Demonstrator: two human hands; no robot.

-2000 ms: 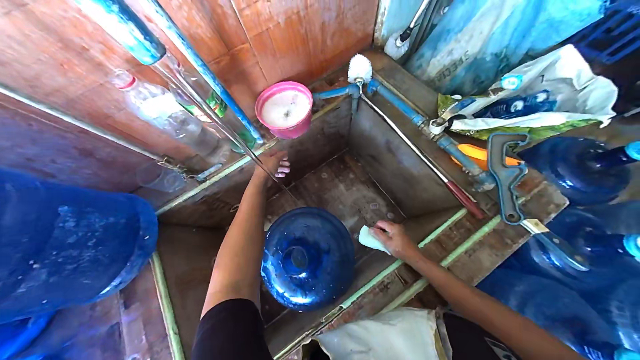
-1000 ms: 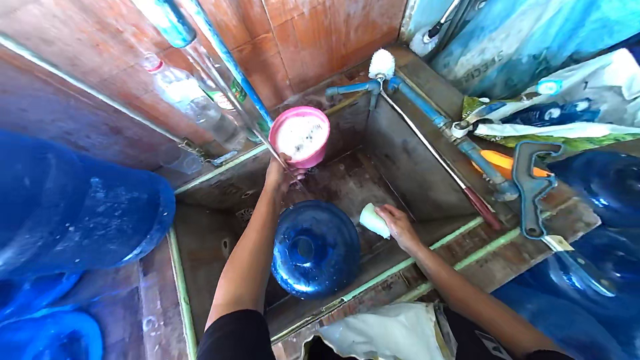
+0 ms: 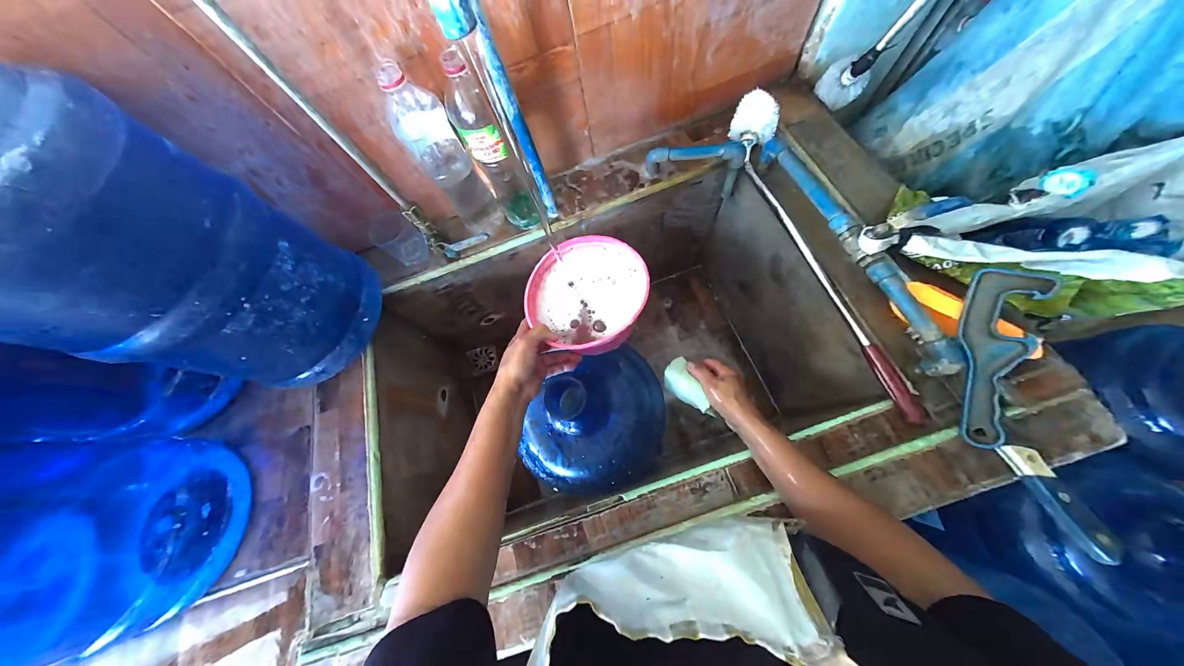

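A pink plastic bowl (image 3: 592, 291) filled with white foamy liquid is held at its near left rim by my left hand (image 3: 532, 361). Beneath and just nearer than the bowl, a blue water jug (image 3: 597, 430) stands upright in the tiled basin (image 3: 786, 305), its neck facing up. My right hand (image 3: 723, 388), to the right of the jug, grips a pale green sponge or cloth (image 3: 686, 386). A thin metal rod or tube slants down from the wall to the bowl's far left edge.
Large blue jugs crowd the left (image 3: 185, 231) and right. Two bottles (image 3: 486, 139) stand behind the basin. A long-handled white brush (image 3: 756, 116) leans across the right wall near blue pipes (image 3: 814, 185). A jug handle tool (image 3: 982, 361) and a knife (image 3: 1073, 518) lie on the right ledge.
The pink bowl has moved from the basin's back edge to above the jug, now in my left hand. My right hand still holds the green piece. The view has shifted.
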